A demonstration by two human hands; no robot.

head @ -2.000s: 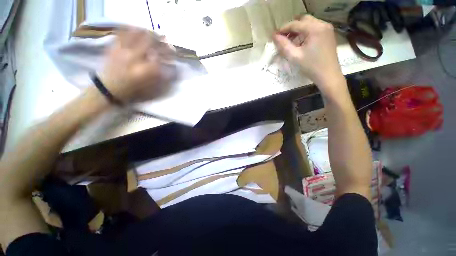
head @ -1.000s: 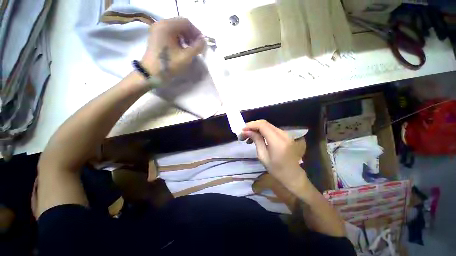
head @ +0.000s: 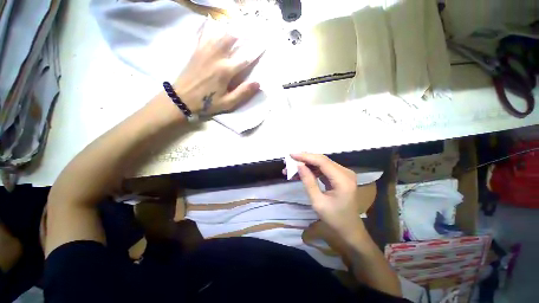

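Note:
A white panel with a brown band lies on the machine table under my left hand. My left hand is spread flat, pressing on the panel close to the brightly lit sewing spot; glare hides the needle area. My right hand is below the table's front edge and pinches the end of a narrow white strip between thumb and fingers. The rest of the strip is lost in the glare or not visible.
A sewn panel stack lies at left. Cream strips and scissors lie at right. Waiting panels sit at lap level. A supply box, a red-and-white carton and a red bag are lower right.
My left hand has gone from pinching near the machine to lying spread on the panel. My right hand came down from the cream strips, then took the strip and still holds its end.

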